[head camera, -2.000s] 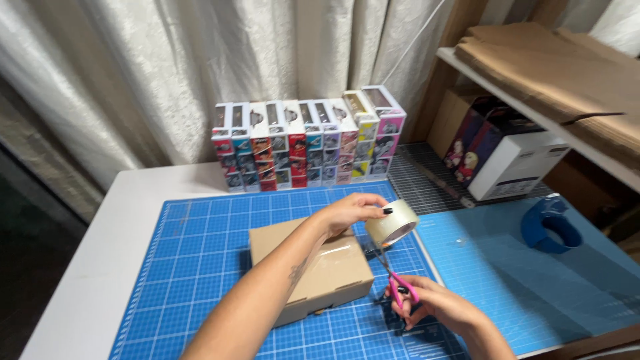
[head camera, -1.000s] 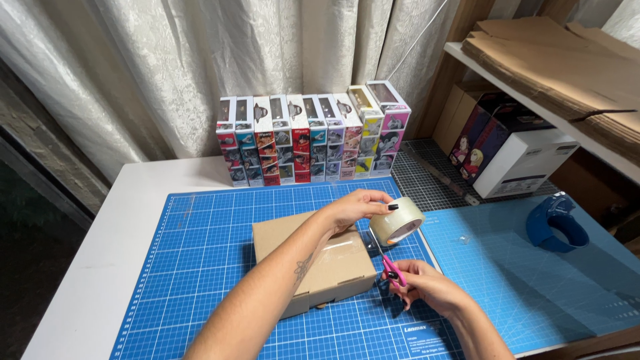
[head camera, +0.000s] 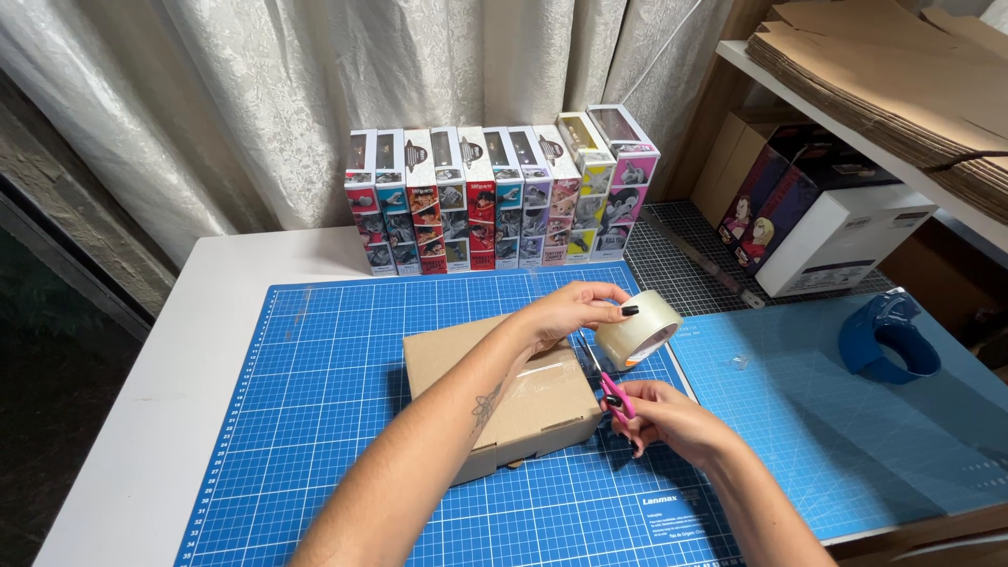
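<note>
A closed brown cardboard box lies on a blue gridded cutting mat, partly hidden by my left forearm. My left hand grips a roll of clear packing tape above the box's right edge. A strip of clear tape shows on the box top. Below the roll, my right hand holds scissors with pink handles, their blades pointing up and left toward the tape by the box's right edge. Whether the blades touch the tape I cannot tell.
Several colourful figure boxes stand in a row behind the mat. At right are a blue tape ring, a ruler on a black grid mat and a white box. Flat cardboard sheets lie stacked on the upper right shelf.
Both hands stay near the box's right edge, still holding the tape roll and the scissors. Between the oldest frame and now, the scissors have shifted slightly nearer the box edge.
</note>
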